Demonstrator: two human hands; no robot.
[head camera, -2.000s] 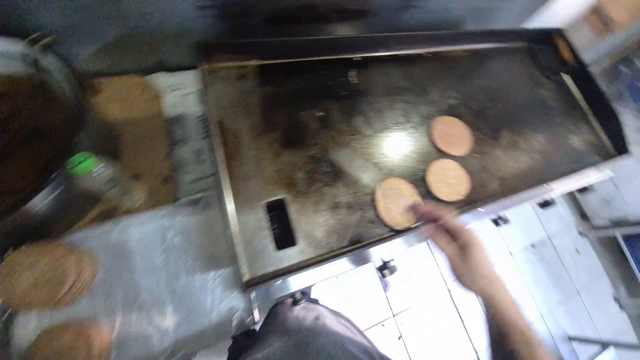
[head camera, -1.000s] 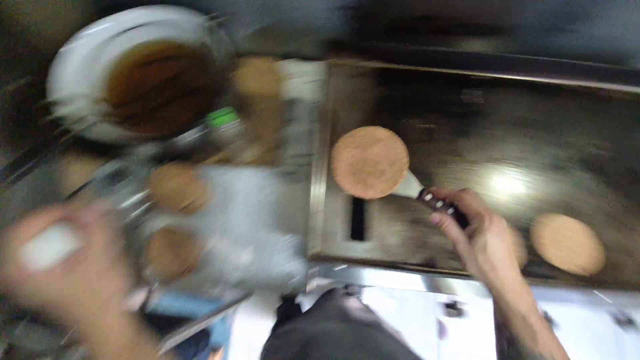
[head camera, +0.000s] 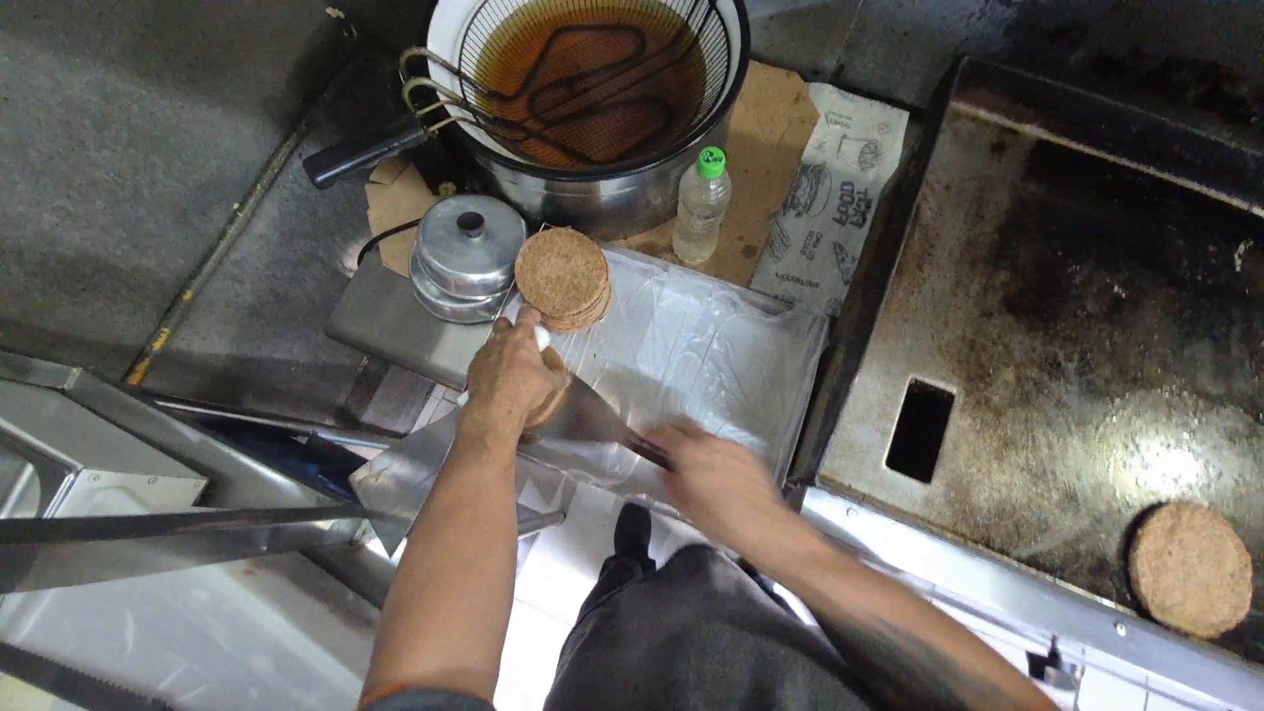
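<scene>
My right hand (head camera: 716, 479) grips the dark handle of a metal spatula (head camera: 592, 415), whose blade points left over the plastic-covered tray (head camera: 721, 365). At the blade's tip is a stack of round brown patties (head camera: 546, 400), partly covered by my left hand (head camera: 513, 370). My left hand holds a small white object (head camera: 542, 337), mostly hidden by the fingers. Just behind it, a second stack of patties (head camera: 563, 272) stands at the tray's back left. One more patty (head camera: 1190, 570) lies on the flat-top griddle (head camera: 1047, 395) near its front edge.
Behind the tray stand a large pot (head camera: 602, 197) with a wire basket in brown liquid and a clear bottle (head camera: 702, 212) with a green cap. A lidded metal container (head camera: 471, 247) sits left of the stacks. Steel equipment (head camera: 197, 543) fills the lower left.
The spatula, which carried a patty over the griddle one second ago, has moved left to the tray with my right hand. My left hand has come in beside the front stack. The view has swung left.
</scene>
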